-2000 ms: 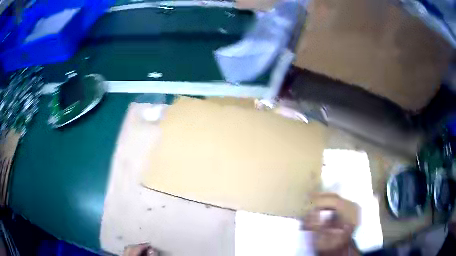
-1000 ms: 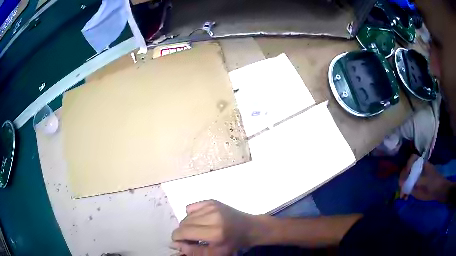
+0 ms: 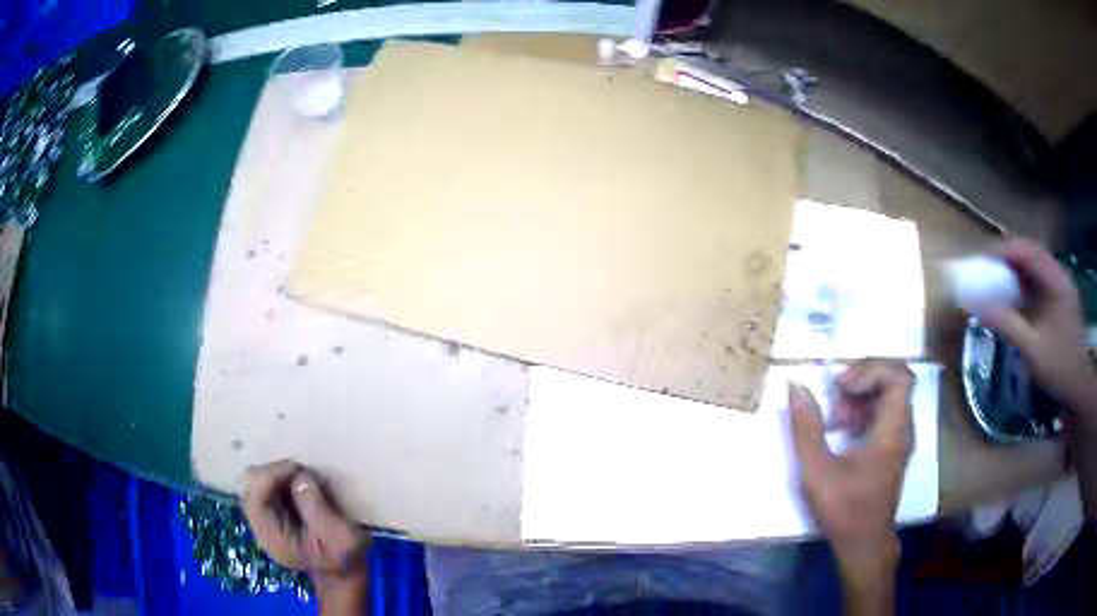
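Observation:
White paper sheets (image 3: 650, 469) lie on the bench's front right, partly under a tan cardboard pad (image 3: 529, 217) with dark spots near its right edge. My right hand (image 3: 857, 445) is over the sheets, slightly blurred, thumb and fingers apart; no held thing can be made out. My left hand (image 3: 301, 517) is at the bench's front edge with curled fingers; whether something small is between them cannot be told.
Another person's hand (image 3: 1053, 319) holds a blurred whitish object (image 3: 984, 283) at right, above a green car body shell (image 3: 1010, 385). Another shell (image 3: 142, 102) lies back left. A clear cup (image 3: 310, 82) and a small strip (image 3: 701, 82) lie behind the pad. Shiny parts (image 3: 235, 548) are below left.
The view has swung back left from the right side. My left hand has come into view. The other person's hand with the whitish object is now closer to the sheets. My right hand's fingers have spread.

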